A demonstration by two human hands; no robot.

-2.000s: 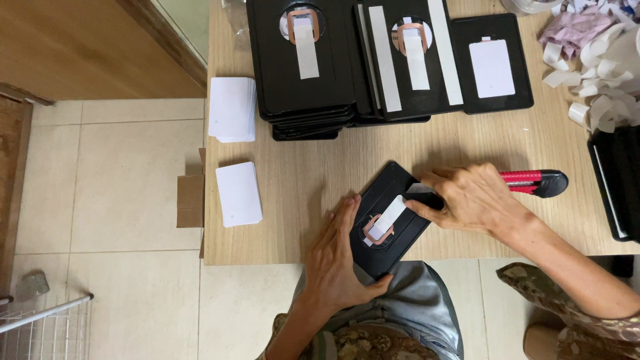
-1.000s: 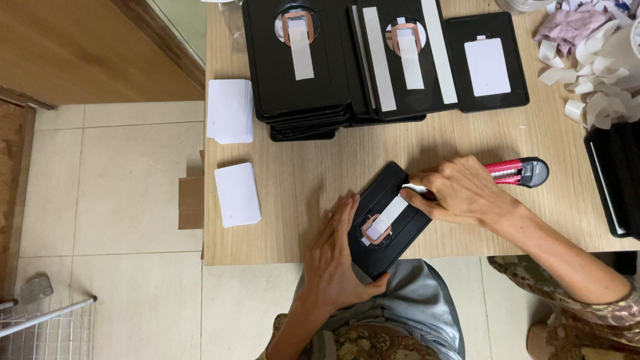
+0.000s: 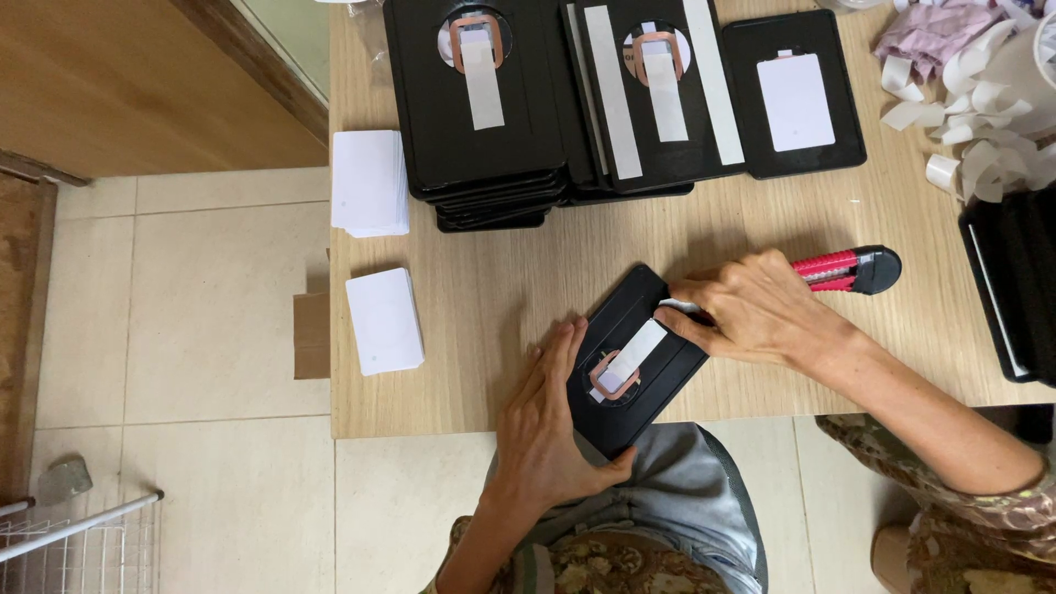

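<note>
My left hand (image 3: 540, 421) grips the lower left edges of a tilted black plastic panel (image 3: 652, 388) at the table's front edge. On the panel, a white strip (image 3: 639, 351) runs over a copper coil (image 3: 634, 386) set in a round opening. My right hand (image 3: 751, 309) pinches a pale piece (image 3: 678, 305), perhaps a strip end or blade, at the strip's upper end. A red and black utility knife (image 3: 850, 270) sticks out behind the right hand, its front part hidden by the hand.
Stacked black panels (image 3: 487, 157) with coils and strips stand at the back. Beside them lies a black panel (image 3: 738, 99) bearing a white card (image 3: 797, 103). Two stacks of white cards (image 3: 367, 181) are at left. Curled strip scraps (image 3: 990, 115) and more black panels (image 3: 1023, 280) are at right.
The right hand and knife have shifted slightly up and to the left since two seconds ago. The pale piece at the strip's upper end shows differently. My left hand stays on the panel.
</note>
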